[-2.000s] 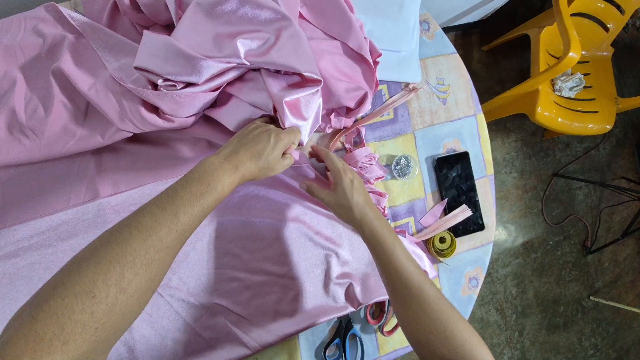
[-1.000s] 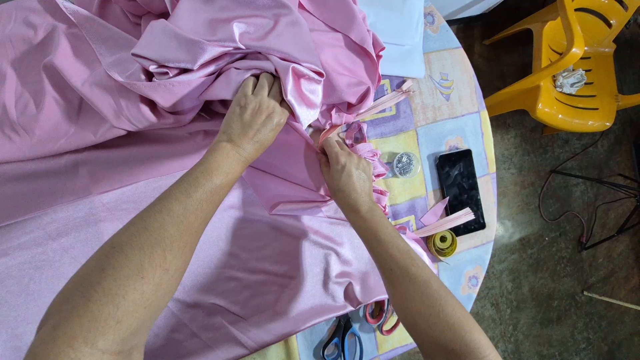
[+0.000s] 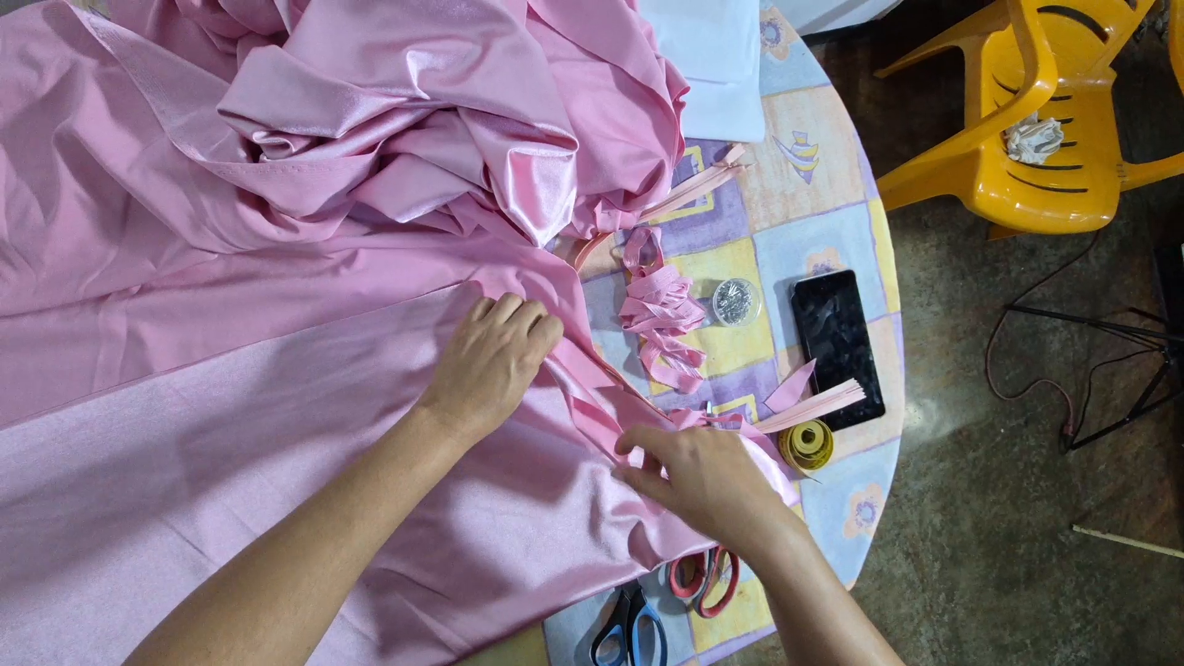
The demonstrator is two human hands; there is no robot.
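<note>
Pink satin fabric (image 3: 305, 398) lies spread and bunched over the table. My left hand (image 3: 495, 361) rests on it near a folded edge, fingers curled downward; whether they pinch the cloth cannot be told. Lower right, my right hand (image 3: 698, 472) is over the fabric's right edge, thumb and forefinger apart. A crumpled pink strip (image 3: 661, 310) lies between the fabric and a round clear container of pins (image 3: 736, 302). A pink zipper tape (image 3: 814, 405) sticks out above my right hand, beside a rolled yellow measuring tape (image 3: 806, 445).
A black smartphone (image 3: 837, 347) lies near the round table's right edge. Blue-handled scissors (image 3: 629, 629) and red-handled scissors (image 3: 705, 581) lie at the bottom. White folded cloth (image 3: 708, 74) is at the top. A yellow plastic chair (image 3: 1045, 185) stands right, with cables and a black stand on the floor.
Both hands have moved down across the fabric, away from the bunched part, and the right hand is farther right. The crumpled pink strip shows more fully.
</note>
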